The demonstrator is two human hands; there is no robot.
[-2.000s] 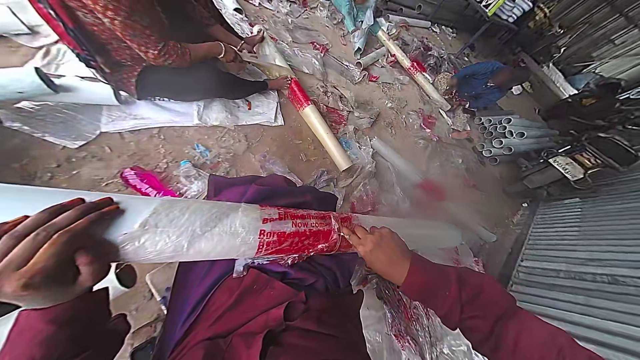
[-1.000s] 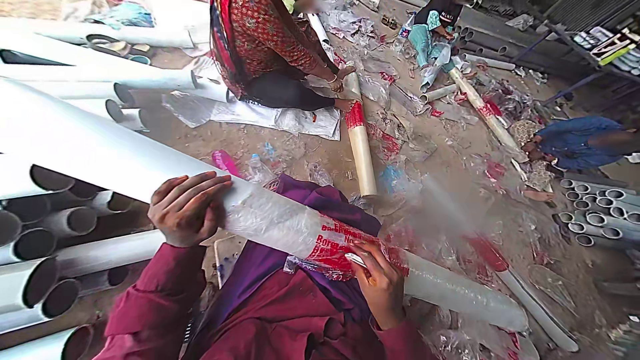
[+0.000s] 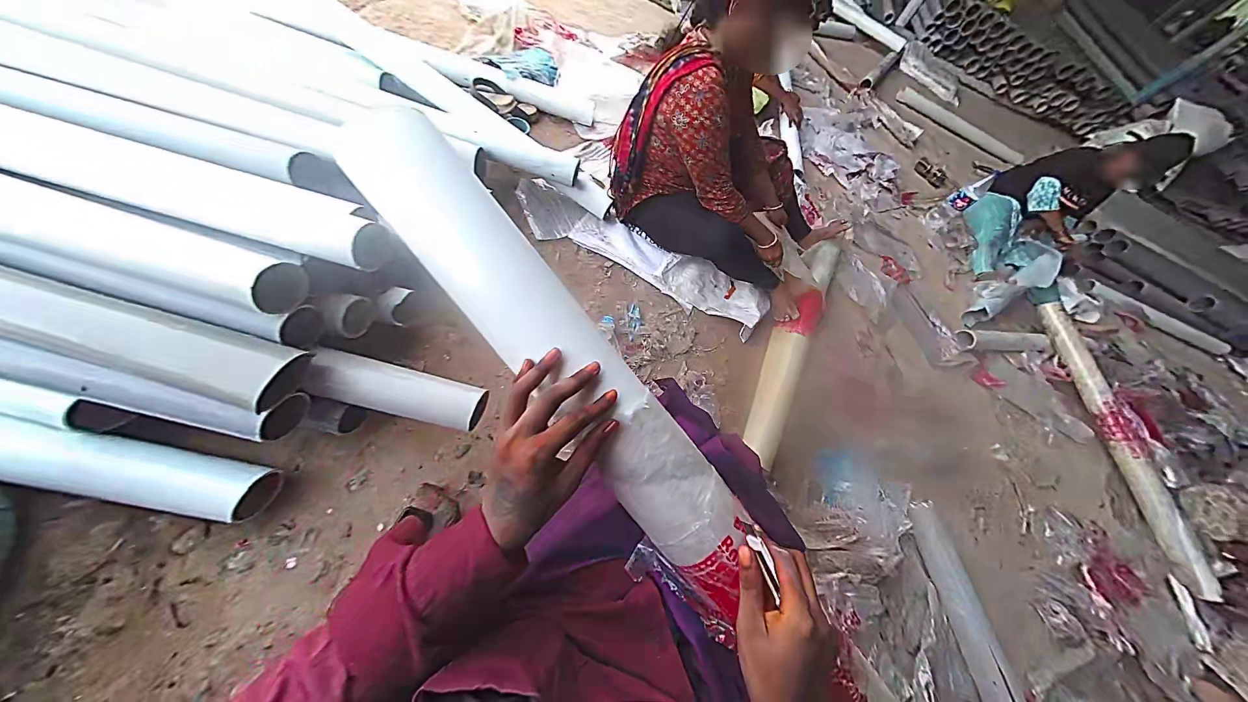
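Observation:
A large white plastic pipe [image 3: 487, 263] lies slantwise across my lap, its upper end toward the stacked pipes. Clear plastic film with a red printed band [image 3: 717, 575] wraps its lower part. My left hand [image 3: 551, 448] rests on the pipe with its fingers spread, just above the film's edge. In my right hand [image 3: 790, 614] is a small, thin blade-like tool [image 3: 765, 564], held between thumb and fingers against the pipe by the red band. The pipe's lower end is hidden behind my right hand and clothing. Purple cloth [image 3: 585, 517] lies under the pipe.
Stacked white pipes [image 3: 175, 312] fill the left side, open ends toward me. Ahead, a seated person [image 3: 702, 146] holds a cream pipe [image 3: 785, 380]. Another person [image 3: 1053, 195] sits farther right beside a wrapped pipe [image 3: 1111, 419]. Plastic scraps [image 3: 1082, 565] litter the ground at right.
The view has swung left, showing more stacked pipes. My left hand, closed over the pipe one second ago, now lies on it with fingers spread. My right hand stays by the red band.

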